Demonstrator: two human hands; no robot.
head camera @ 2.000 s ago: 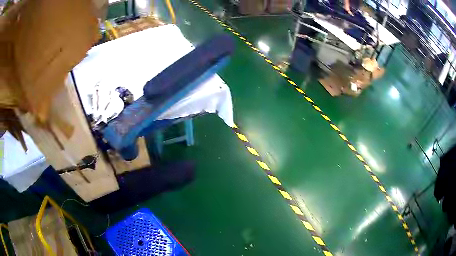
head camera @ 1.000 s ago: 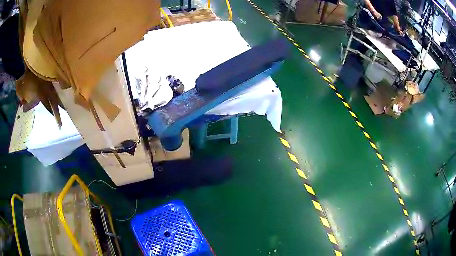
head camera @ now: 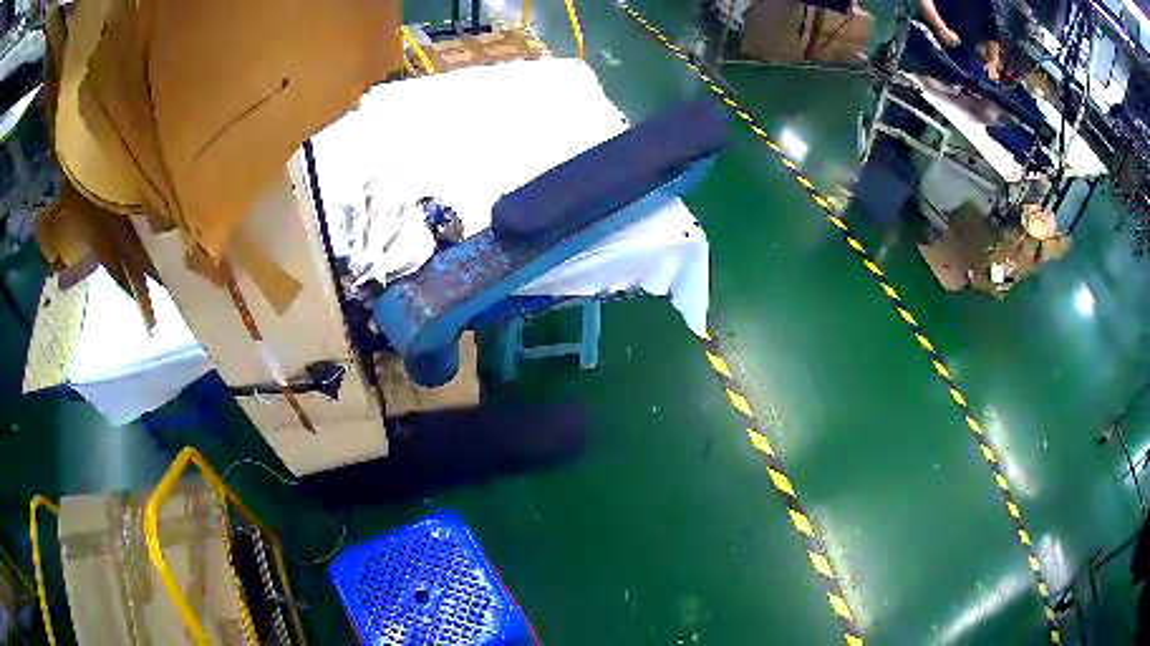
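Note:
Neither of my hands is in the picture. Nearest in front of me, a blue perforated stool (head camera: 423,583) stands on the green floor at the bottom, cut off by the lower edge, with a thin red edge showing under it. A dark padded sleeve board (head camera: 612,170) on a blue arm reaches over a white cloth-covered table (head camera: 505,107). Another dark padded board (head camera: 486,448) lies lower, beside the beige cabinet (head camera: 284,316).
Brown paper patterns (head camera: 214,114) hang at the upper left. A taped carton (head camera: 120,568) stands by a yellow tubular handle (head camera: 158,517) at the lower left. Striped tape (head camera: 782,482) crosses the floor. A person (head camera: 965,38) is at a far table, upper right.
The view has swung so that the stool, table and cabinet lie further right than two seconds ago. Over the last second it has barely shifted. Far off, the person's arms have moved slightly.

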